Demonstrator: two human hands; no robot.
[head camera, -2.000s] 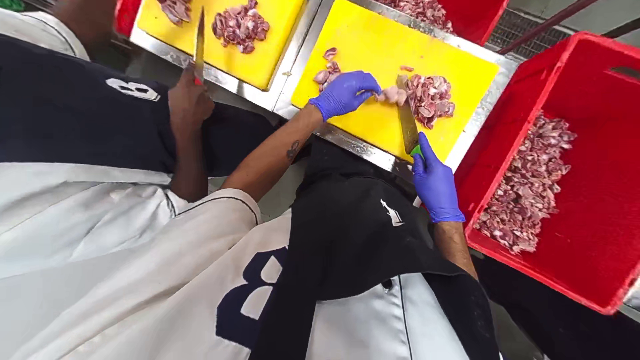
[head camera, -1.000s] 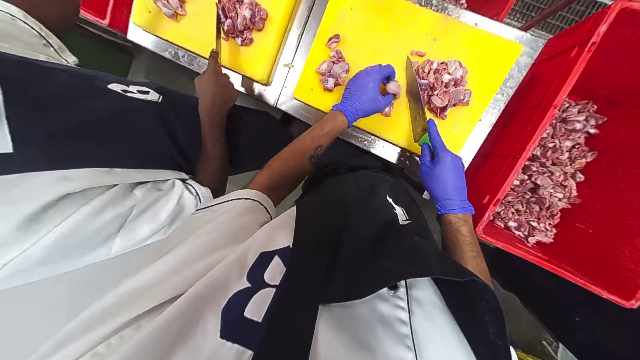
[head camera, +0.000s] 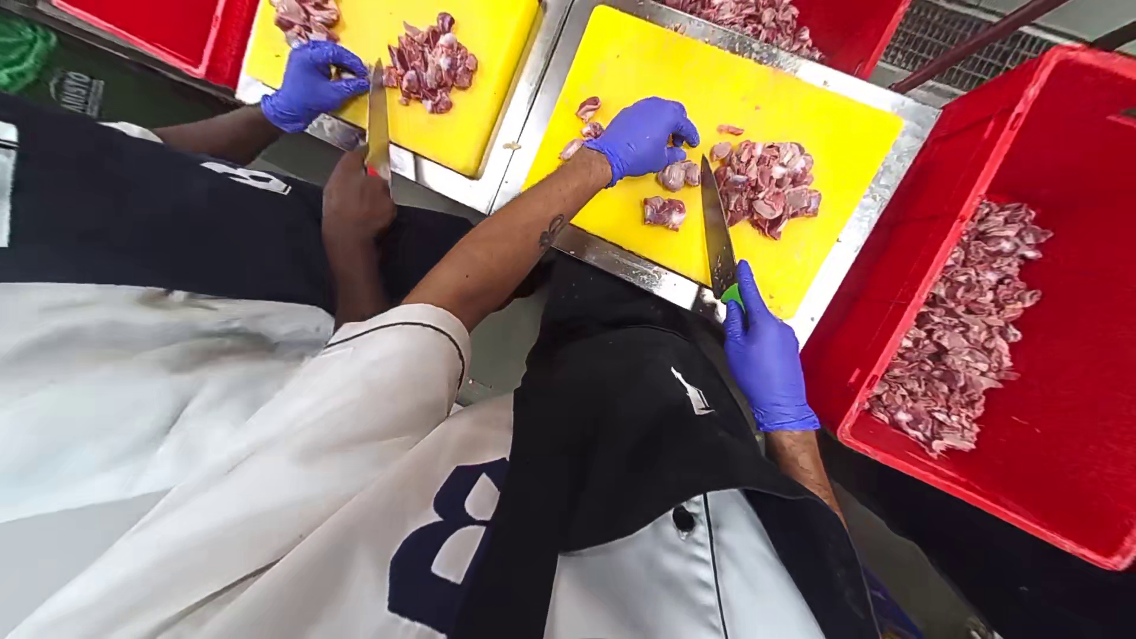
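My left hand (head camera: 646, 138), in a blue glove, is over the yellow cutting board (head camera: 799, 106) with its fingers curled just above two small meat pieces (head camera: 678, 175); whether it pinches anything is hidden. Another meat piece (head camera: 664, 212) lies below them. In my right hand (head camera: 765, 355), also gloved, is the green handle of a knife (head camera: 717, 226). Its blade rests point away from me between those pieces and a pile of cut meat (head camera: 768, 186). A few more pieces (head camera: 587, 109) lie at the board's left.
On the right stands a red crate (head camera: 1056, 373) holding cut meat (head camera: 963, 328). Another red crate (head camera: 852, 31) with meat is behind the board. At the left, a co-worker's gloved hand (head camera: 315, 84) and knife (head camera: 378, 124) are at a second yellow board (head camera: 497, 53).
My left hand has moved off the piece it held a second ago, and pieces now lie apart beside the blade. The co-worker's gloved hand has come into view.
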